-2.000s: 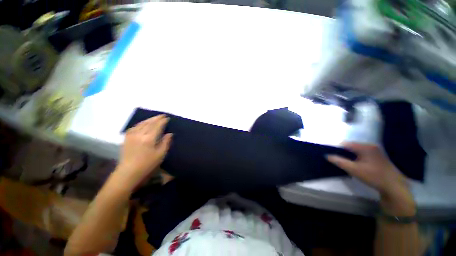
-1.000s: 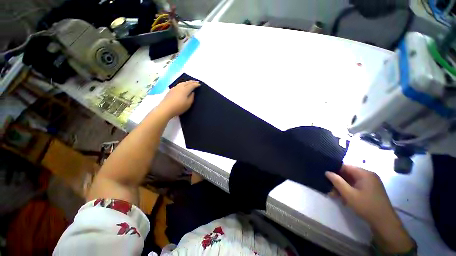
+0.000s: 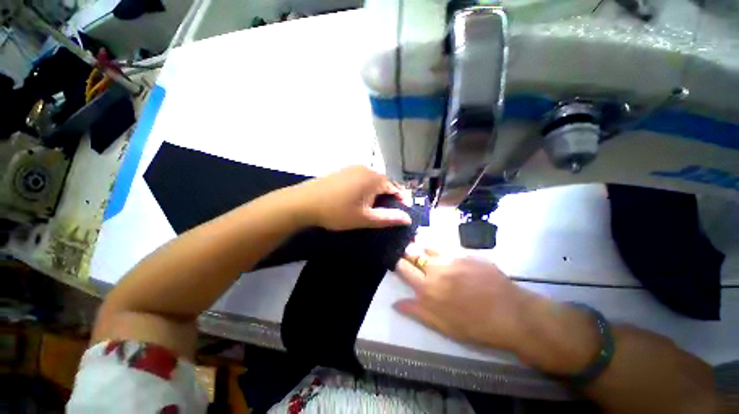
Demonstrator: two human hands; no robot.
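A long black panel (image 3: 219, 182) lies flat on the white table, its wide end at the left and its other end at the needle. A second black piece (image 3: 328, 303) meets it there and hangs over the table's front edge. My left hand (image 3: 356, 200) presses on the fabric just left of the presser foot (image 3: 420, 209). My right hand (image 3: 454, 295) has its fingertips on the fabric edge in front of the needle. The lit needle area glares, and fabric edges under the fingers are hidden.
The sewing machine head (image 3: 559, 48) stands over the table. A dark ribbed knob (image 3: 478, 233) is right of the needle. A black cut piece (image 3: 668, 247) lies at the right. Blue tape (image 3: 136, 154) marks the left table end; a second machine (image 3: 32, 178) stands beyond.
The panel and the second piece have moved to the needle. My left hand has moved right, from the wide end to beside the presser foot. The view has shifted toward the machine head.
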